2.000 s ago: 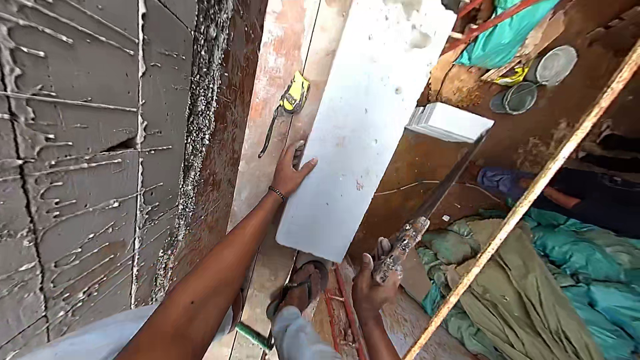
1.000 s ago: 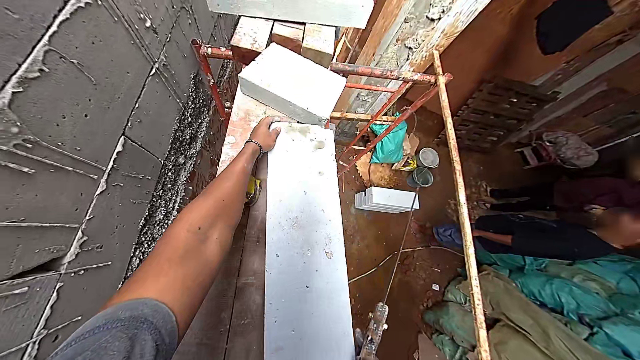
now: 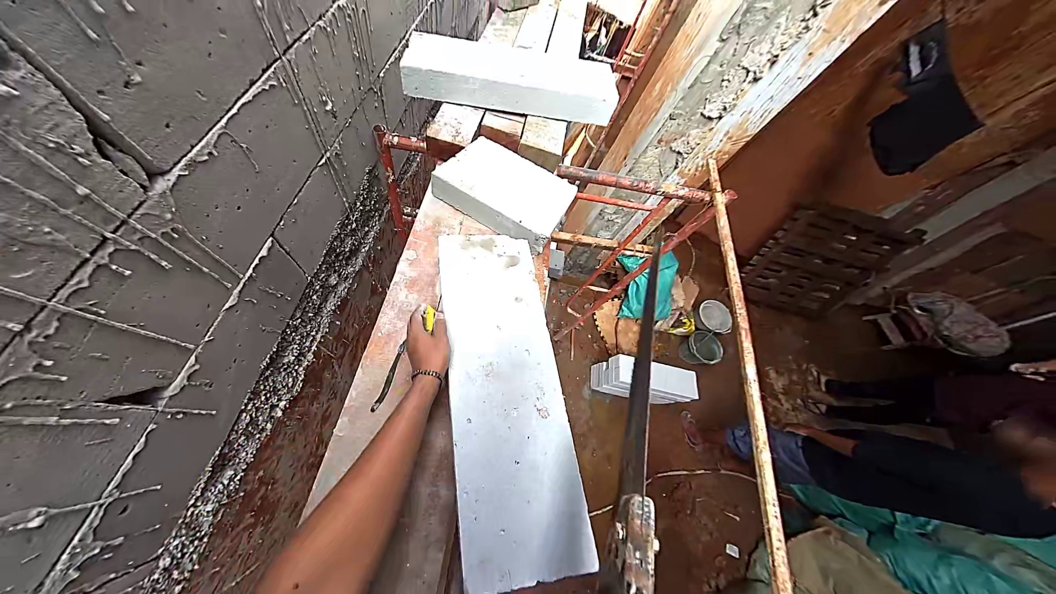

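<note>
My left hand [image 3: 428, 345] is closed around a yellow tape measure [image 3: 429, 318] with a black strap, just left of a long white lightweight concrete block [image 3: 511, 412]. That block lies lengthwise on wooden scaffold planks [image 3: 379, 363]. A shorter white block [image 3: 505, 188] lies at an angle beyond its far end, and another long block [image 3: 510, 76] lies crosswise farther off. Right of the block, a hand saw [image 3: 639, 412] points away from me, its worn handle at the bottom edge. My right hand is hidden below the frame.
A grey block wall [image 3: 206, 181] with mortar drips runs along the left. Red scaffold pipes [image 3: 635, 181] cross beyond the planks, and a rusty pole [image 3: 747, 363] slants at the right. On the ground below are stacked white blocks [image 3: 652, 381], buckets [image 3: 704, 346], and a person [image 3: 907, 470].
My left hand has left the block's far end and now holds the tape measure, which lay on the planks two seconds ago. The view has swung to show more of the scaffold ahead.
</note>
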